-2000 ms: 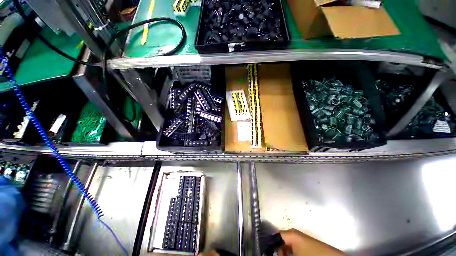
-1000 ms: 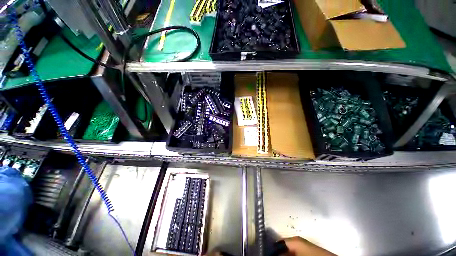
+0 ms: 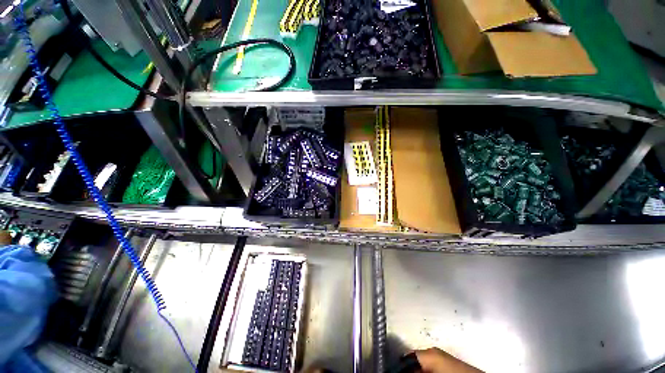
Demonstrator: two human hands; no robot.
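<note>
My right hand [image 3: 436, 360] shows at the bottom edge, cut off by the frame, with black covering on its fingertips; what its fingers do is hidden. A small dark bit at the bottom edge left of it may be my left hand, too cut off to tell. Beside it, a white pale-rimmed tray [image 3: 243, 309] lies on the metal bench. Black strips [image 3: 274, 313] with rows of pale dots stand in lines in its right part.
A metal rail [image 3: 378, 306] crosses the bench. On the lower shelf are a bin of black strips [image 3: 299, 171], cardboard [image 3: 419, 167] and a bin of green components [image 3: 510, 178]. A blue coiled cord [image 3: 95, 189] hangs at left, near another person's blue sleeve [image 3: 25, 299].
The view has shifted, so the shelves and tray sit slightly right and lower. My right hand shows less at the bottom edge. The blue sleeve at left reaches further in than a second ago.
</note>
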